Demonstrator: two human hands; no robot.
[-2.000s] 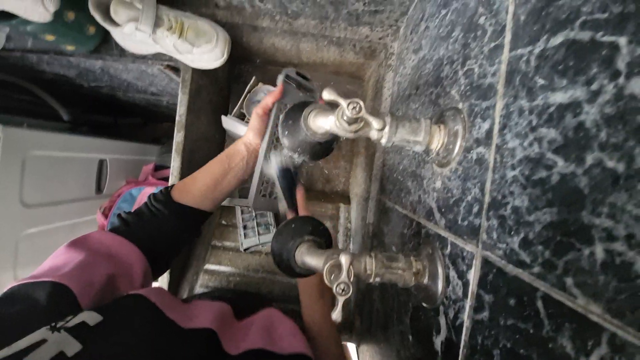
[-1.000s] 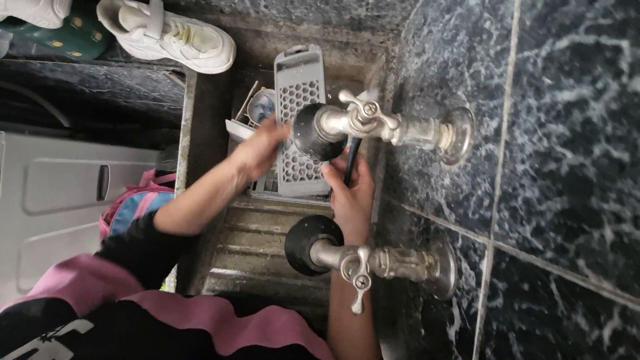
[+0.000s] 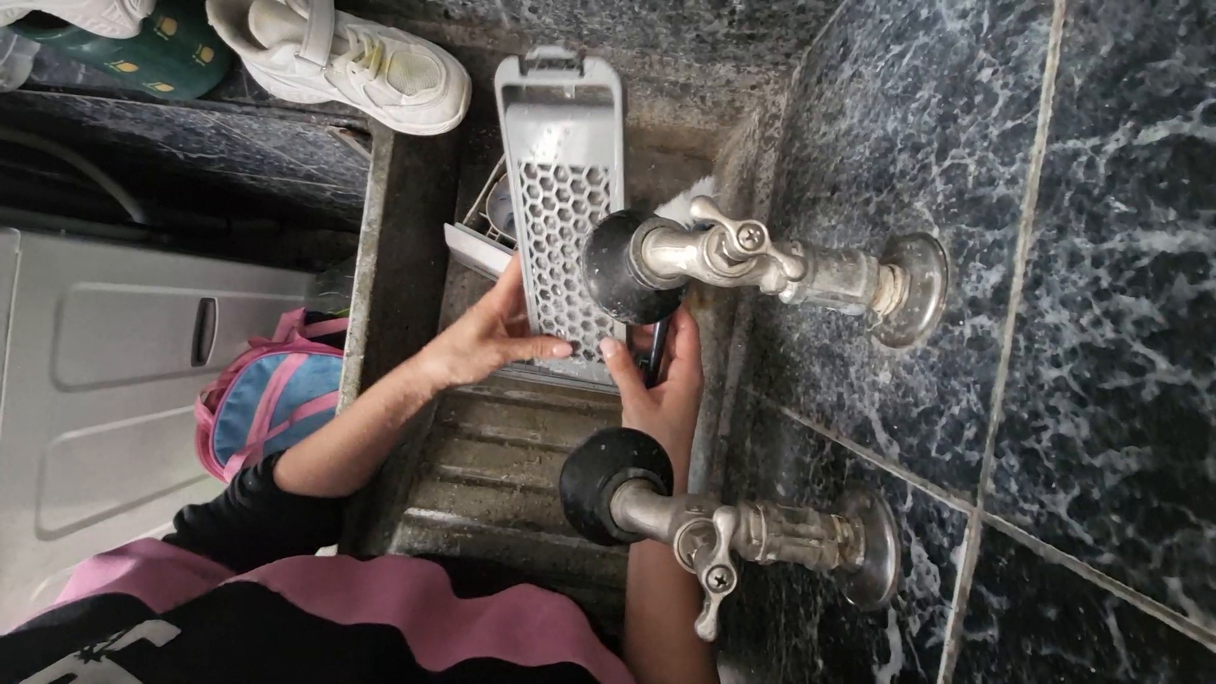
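A grey plastic panel with hexagonal holes (image 3: 568,214) is held lengthwise over the concrete sink, between my two hands. My left hand (image 3: 499,332) grips its left edge near the lower end, thumb on the face. On the other side, my right hand (image 3: 670,366) has its thumb at the lower right corner and also holds a dark handle (image 3: 655,347). White bristles (image 3: 686,201) show beyond the upper tap, seemingly the head of the same brush. That tap hides part of the panel and brush. Behind the panel, a white plastic part (image 3: 475,249) and a wire rack lie in the basin.
Two metal taps with black rubber nozzles, the upper (image 3: 722,252) and the lower (image 3: 703,522), jut from the marbled tile wall at right. Ribbed concrete (image 3: 513,456) lies below my hands. A white shoe (image 3: 380,71) rests by the sink's upper left; a blue and pink bag (image 3: 271,399) is left.
Two seconds ago the panel was tilted and the brush blurred against it. The panel now faces up, and my left hand has shifted down its edge since one second ago.
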